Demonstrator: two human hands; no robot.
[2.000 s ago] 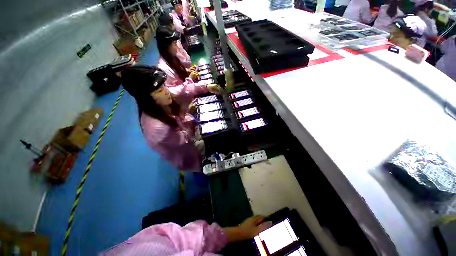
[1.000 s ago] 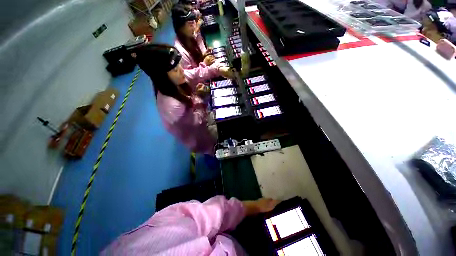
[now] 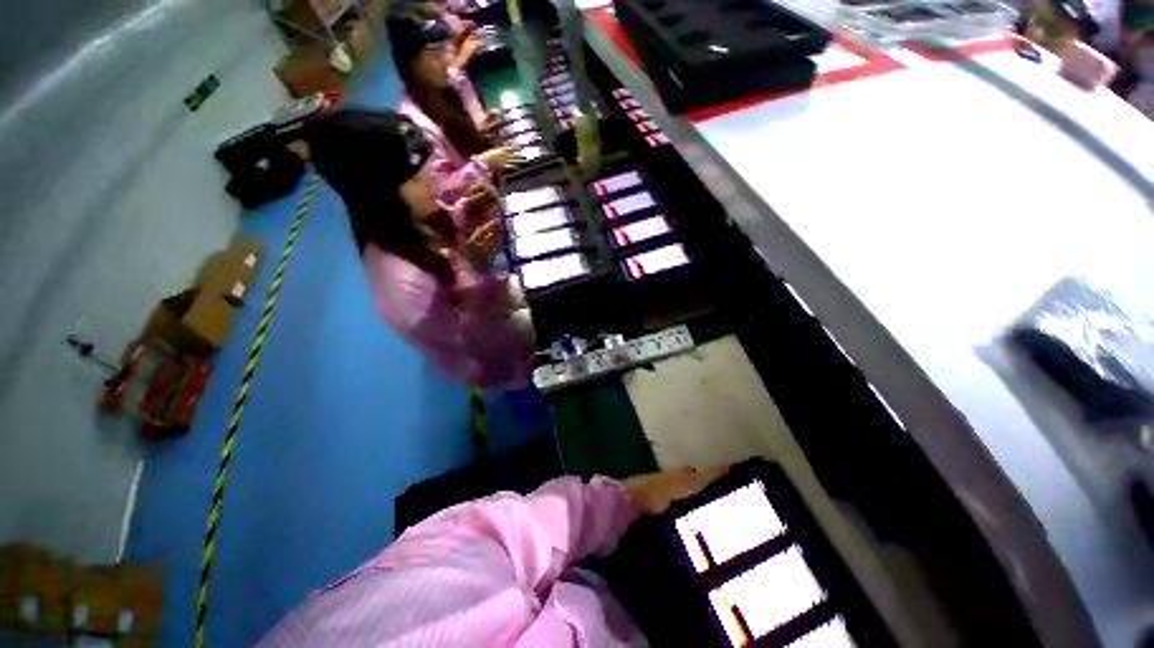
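A black phone tray (image 3: 825, 557) lies on the bench at the bottom centre, cut off by the lower edge. It holds smartphones with bright white screens and red and orange blocks; the far phone (image 3: 730, 525) and the one nearer me (image 3: 769, 595) show best, and part of a third shows. My left hand (image 3: 677, 486) reaches from a pink striped sleeve to the tray's far left corner. Its fingertips are hidden at the tray edge, so I cannot tell its grip. My right hand is out of the picture.
A white power strip (image 3: 613, 358) with plugs lies beyond a cream board (image 3: 709, 411). Co-workers in pink smocks sit along the bench beside trays of lit phones (image 3: 553, 268). A white shelf (image 3: 886, 215) on the right carries stacked black trays (image 3: 721, 57) and a clear plastic bag (image 3: 1101, 336).
The view has shifted, and more of the phones in the near tray shows, with part of a third at the bottom edge. My left hand stays at the tray's far left corner.
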